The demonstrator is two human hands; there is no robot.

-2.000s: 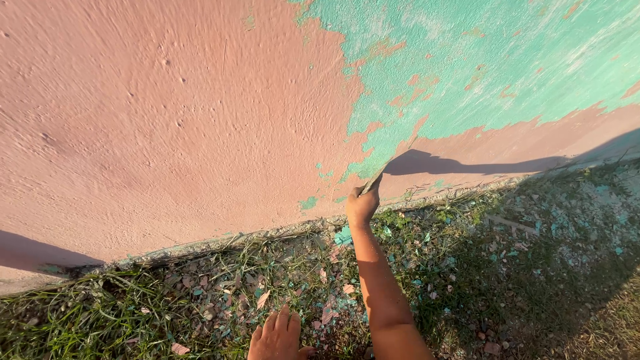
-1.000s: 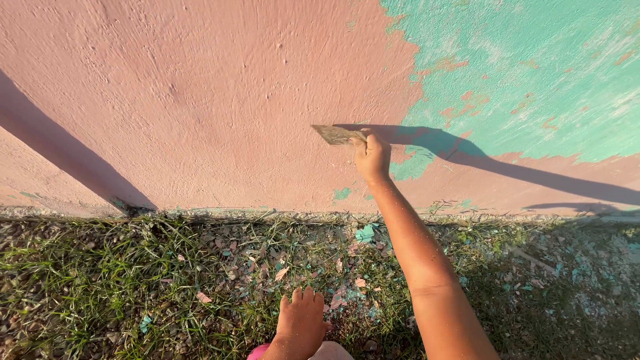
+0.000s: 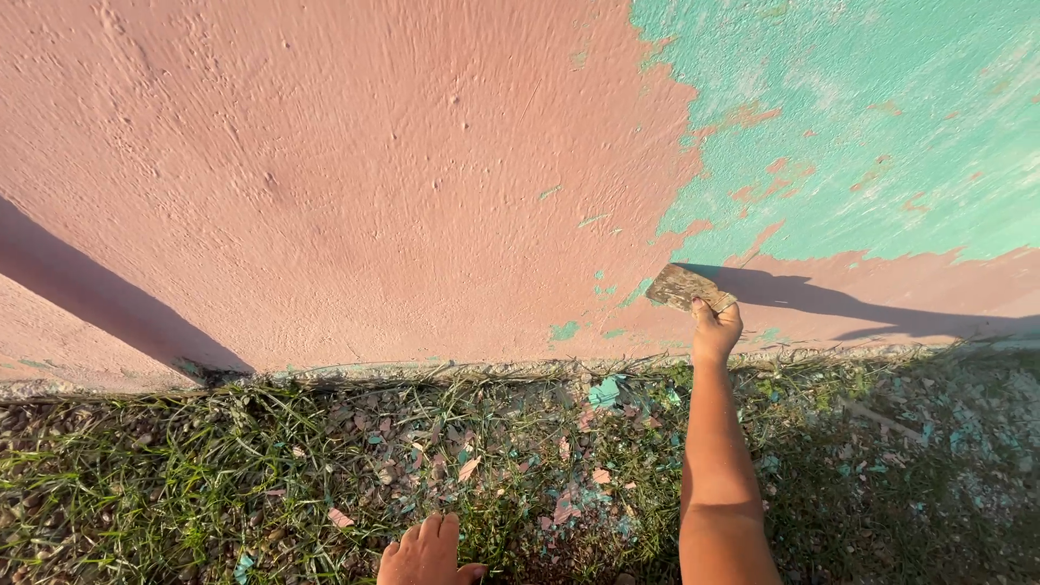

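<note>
My right hand [image 3: 717,329] grips a flat, worn scraper blade [image 3: 684,288] low on the painted wall [image 3: 406,179]. The scraper lies at the wall's surface, just below the ragged edge where pink paint meets an exposed turquoise layer [image 3: 821,146]. Small turquoise patches show to the left of the blade. At the bottom of the view my left hand [image 3: 431,552] is over the grass with nothing in it, its thumb apart from the fingers.
Grass and pebbles [image 3: 162,487] run along the wall's rough base [image 3: 487,370]. Turquoise and pink paint flakes [image 3: 606,392] lie scattered there. A wall projection casts a shadow at the left. A thin stick-like piece [image 3: 881,418] lies in the shaded grass at right.
The scraper in my right hand has moved from the pink area, where it was one second ago, down and right, close to the turquoise edge. My left hand remains low over the grass.
</note>
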